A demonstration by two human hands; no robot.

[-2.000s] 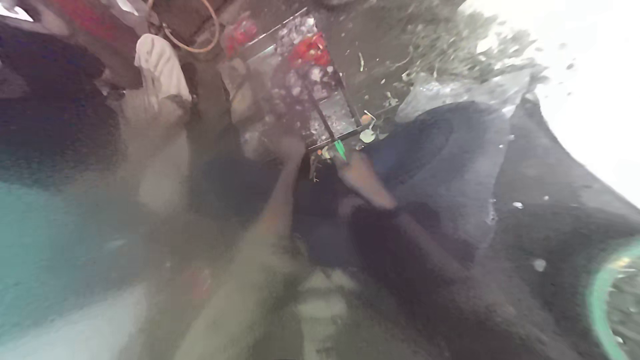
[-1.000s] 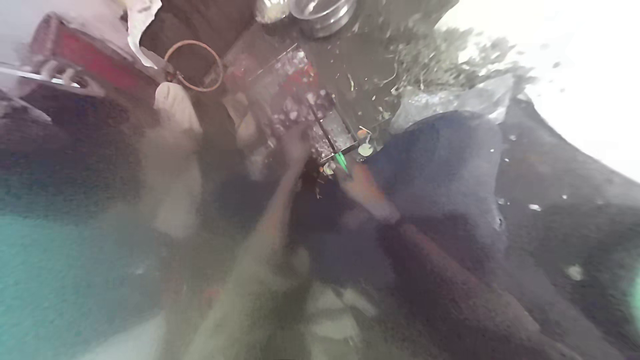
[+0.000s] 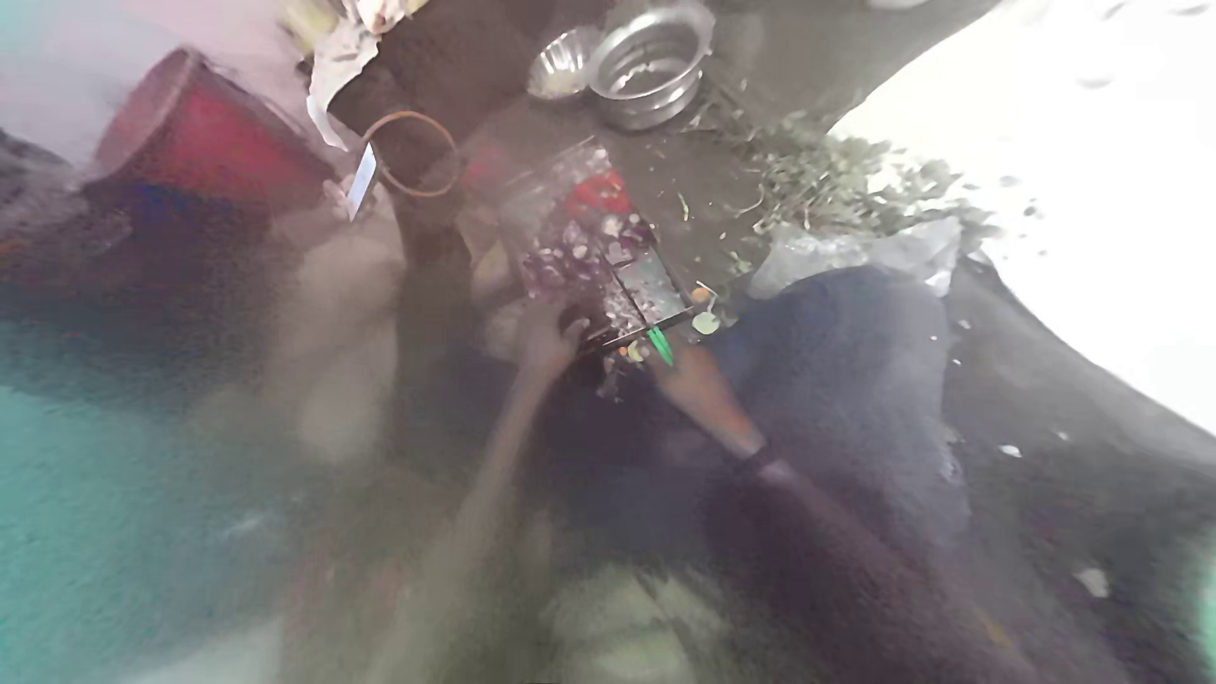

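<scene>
My right hand (image 3: 692,380) is closed around the green handle of a knife (image 3: 660,344), whose dark thin blade points up and left over a tray (image 3: 668,283). The tray holds chopped pale pieces, purplish pieces that look like onions (image 3: 575,249) and something red (image 3: 600,194) at its far end. At the tray's near left edge is my left hand (image 3: 551,337), touching or close to the purplish pieces; blur hides its fingers and whatever they may hold.
A metal pot (image 3: 651,71) and a fluted metal bowl (image 3: 562,66) stand beyond the tray. Leafy greens (image 3: 855,185) and a clear plastic bag (image 3: 845,255) lie to the right. At left are a red container (image 3: 223,142), an orange-brown ring (image 3: 410,154) and another person's hand by a pale blade (image 3: 362,180).
The view has shifted, bringing the pot and bowl into sight. My right hand keeps its hold on the green-handled knife; my left hand stays by the tray's near left side.
</scene>
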